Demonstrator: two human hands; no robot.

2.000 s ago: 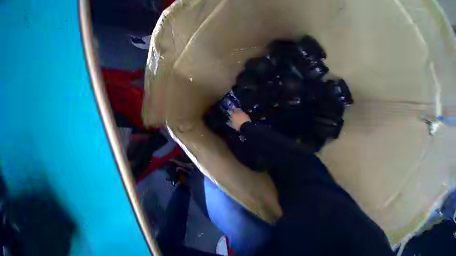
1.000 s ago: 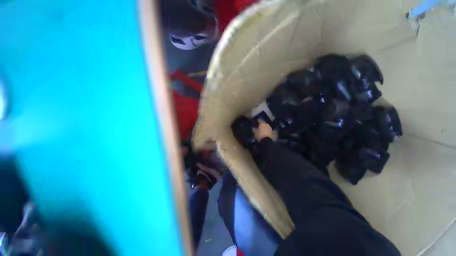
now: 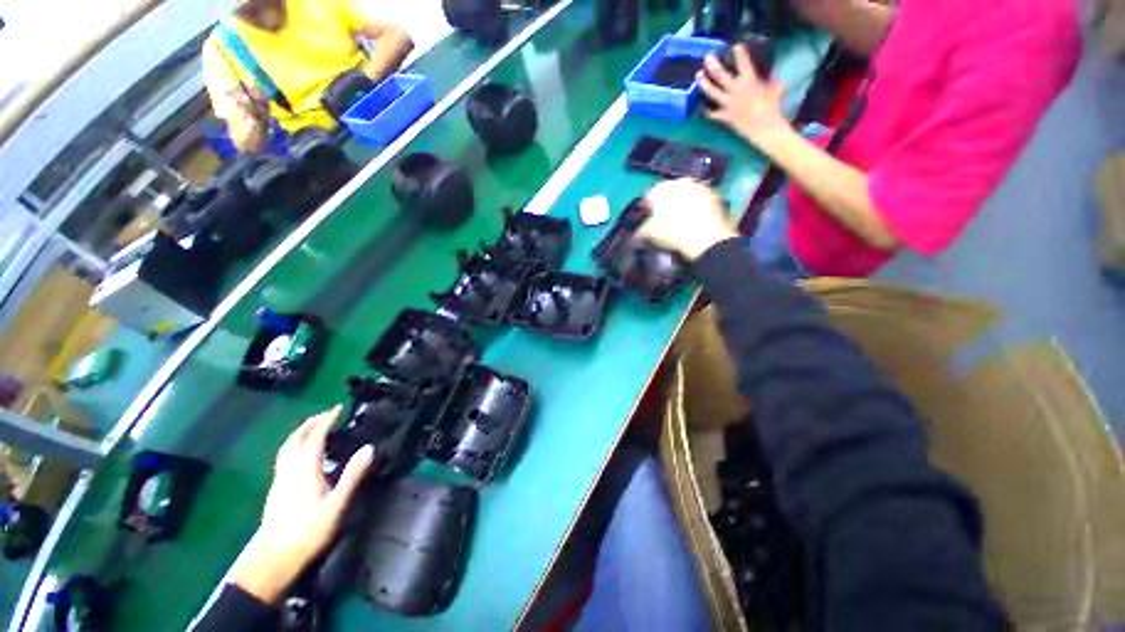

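My right hand point(image 3: 686, 219) is closed over a black housing shell point(image 3: 655, 273) at the bench's near edge, upper middle. My left hand point(image 3: 304, 496) is at the lower left with thumb and fingers around the end of a black shell point(image 3: 369, 431). Several open housing shells lie hollow side up between my hands, such as one by the edge point(image 3: 486, 424) and one further up point(image 3: 561, 304). A rear housing shell point(image 3: 418, 544) lies smooth side up below them.
The cardboard bin point(image 3: 676, 432) with black shells is at lower right. Half-assembled units point(image 3: 280, 352) and closed units point(image 3: 434, 188) stand on the conveyor. A person in pink point(image 3: 947, 124) is at upper right, another in yellow point(image 3: 302, 62) across. Blue bins point(image 3: 666, 79) and a dark slab point(image 3: 677, 159) lie near.
The view has swung from the bin to the bench. My hand that was deep among the shells in the bin is now over the bench on a shell. My left hand now shows.
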